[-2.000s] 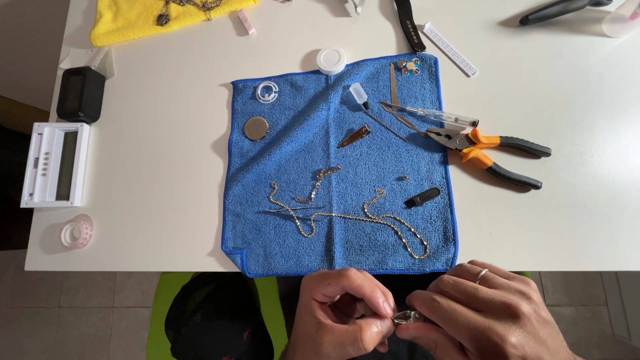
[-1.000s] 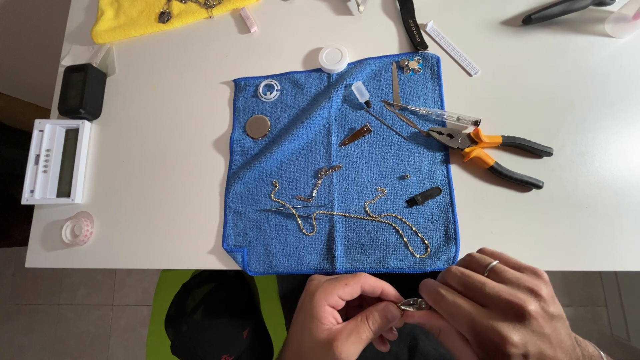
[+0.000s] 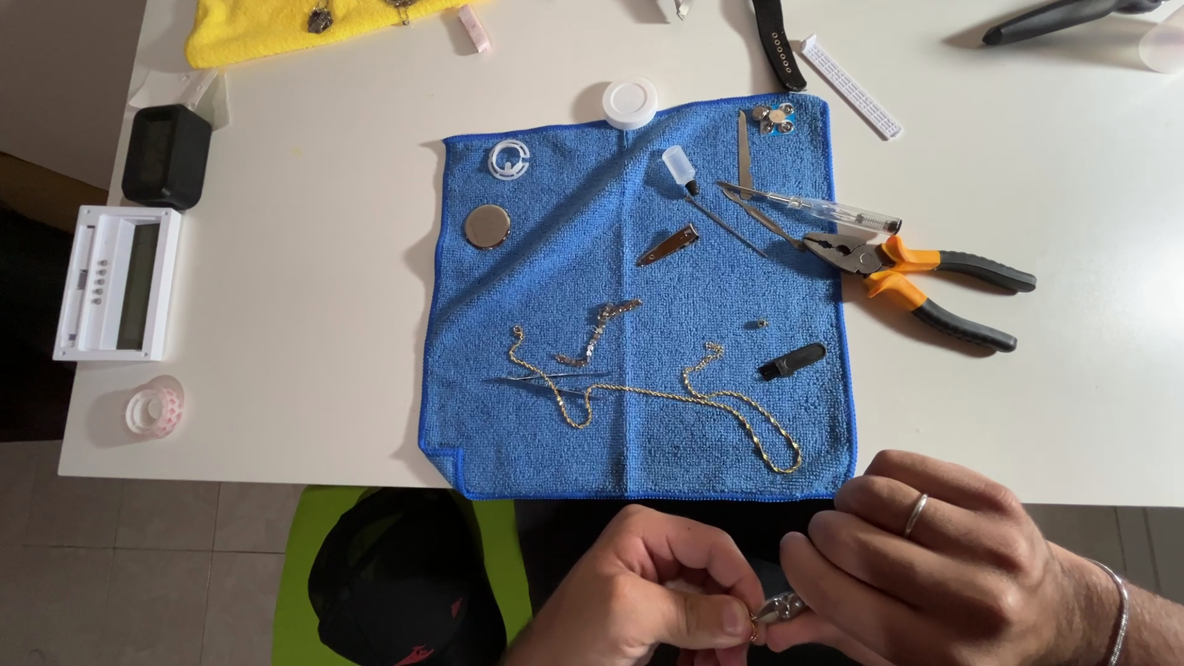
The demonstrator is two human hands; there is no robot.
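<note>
My left hand (image 3: 661, 592) pinches a tiny piece, perhaps jewellery, between thumb and finger below the table's front edge. A small shiny metal tool tip or piece (image 3: 779, 608) reaches it from my right hand (image 3: 934, 555), whose fingers are curled round it; its rest is hidden. On the blue cloth (image 3: 555, 462) above them lie a gold-coloured rope chain (image 3: 647, 392), a shorter chain (image 3: 598, 335), tweezers (image 3: 555, 376), a small black piece (image 3: 792, 361) and a tiny gold-coloured bit (image 3: 762, 324). Farther up are a nail clipper (image 3: 668, 245) and a round metal disc (image 3: 487, 227).
Orange-and-black combination pliers (image 3: 911, 277) and a clear-handled screwdriver (image 3: 832, 210) overlap the cloth's right edge. A white lid (image 3: 630, 103) sits at its top edge. A white device with a display (image 3: 118, 283) and a black box (image 3: 166, 155) lie left. A black cap (image 3: 398, 573) is below.
My hands have stayed close together below the table edge, with small shifts of the fingers around the metal piece. The things on the cloth have not plainly moved.
</note>
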